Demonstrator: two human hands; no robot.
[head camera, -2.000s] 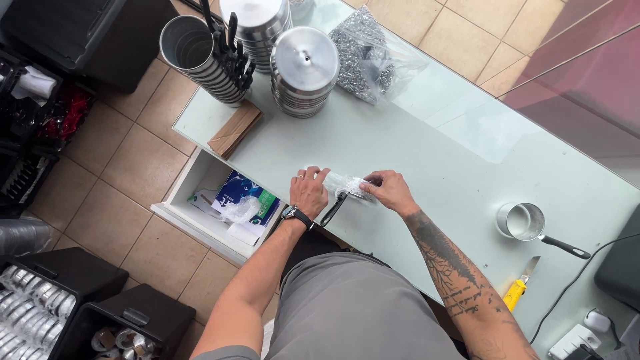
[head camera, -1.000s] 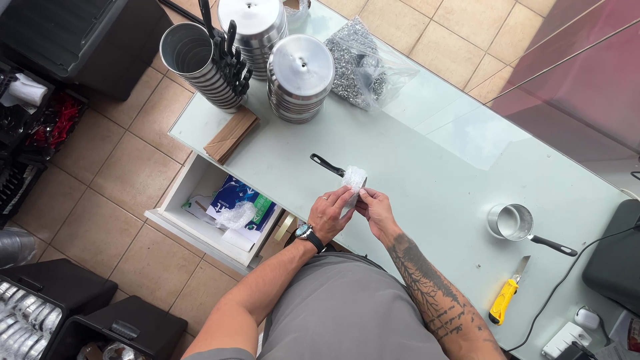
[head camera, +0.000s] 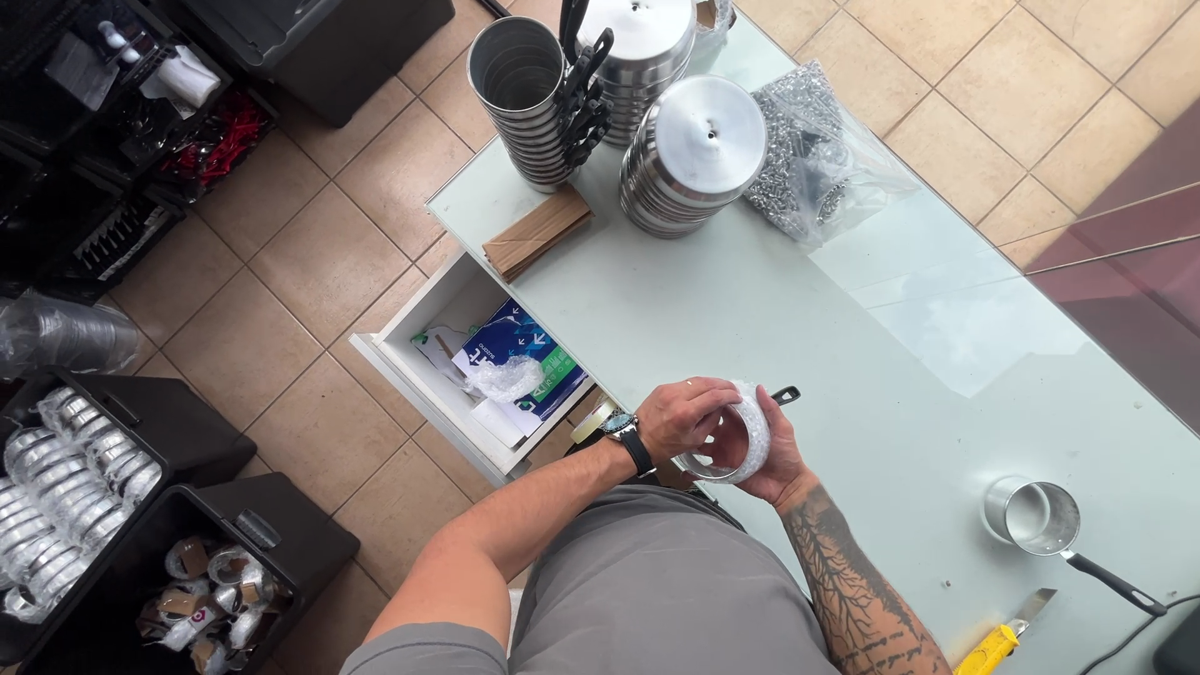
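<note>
A small metal pot (head camera: 753, 436) wrapped around its side in bubble wrap is held between my hands, its opening tilted up and its black handle (head camera: 786, 396) pointing away to the right. My right hand (head camera: 783, 459) grips it from the right side and below. The fingers of my left hand (head camera: 689, 417) rest on the wrap at the near-left rim. An unwrapped small saucepan (head camera: 1041, 517) with a black handle stands at the right of the glass-topped table (head camera: 900, 394). Near it lies a yellow utility knife (head camera: 994, 647), blade exposed.
Stacked metal pots (head camera: 694, 155), nested handled pots (head camera: 525, 103), a plastic bag of metal hardware (head camera: 806, 155) and folded cardboard (head camera: 537, 232) stand at the table's far end. An open drawer (head camera: 412, 375) juts out left. Black bins (head camera: 220, 562) with wrapped pots are on the floor.
The pot has turned in my hands: its handle pointed up-left one second ago and now points right. Its opening now faces up toward me.
</note>
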